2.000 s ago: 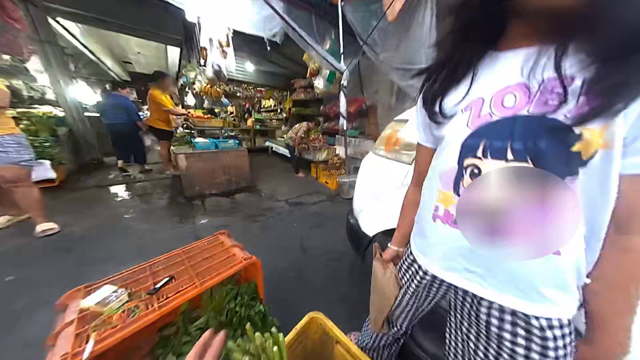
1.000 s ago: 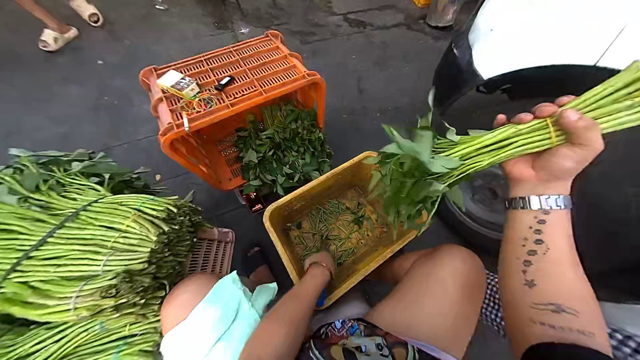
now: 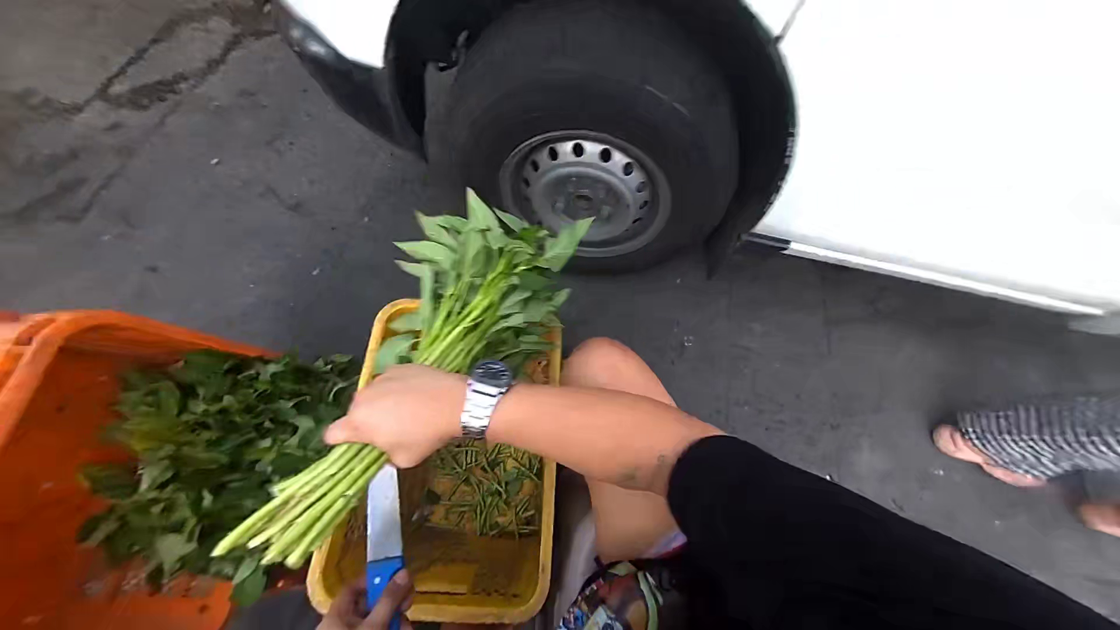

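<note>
A bunch of long green leafy stems (image 3: 468, 319) lies over the yellow plastic tub (image 3: 548, 516), its leaves toward the wheel and its cut ends to the lower left. My right hand (image 3: 402, 416), with a metal-band watch at the wrist, is closed around the stems near those ends. At the bottom edge my left hand (image 3: 367, 608) grips the blue handle of a knife (image 3: 384, 525), its blade pointing up beside the stems, below my right hand. Short stem pieces (image 3: 494, 490) lie on the tub's bottom. Part of my left hand is cut off by the frame.
An orange plastic crate (image 3: 44, 420) holding leafy greens (image 3: 210, 446) is to the left. A white vehicle with a black tire (image 3: 604, 105) stands just ahead. My bent knee (image 3: 612, 372) is right of the tub. Another person's feet (image 3: 984, 455) are at the far right.
The stem bunch in my right hand has moved from the right side to over the tub. My left hand was low inside the tub; now the knife shows plainly. The view has turned right.
</note>
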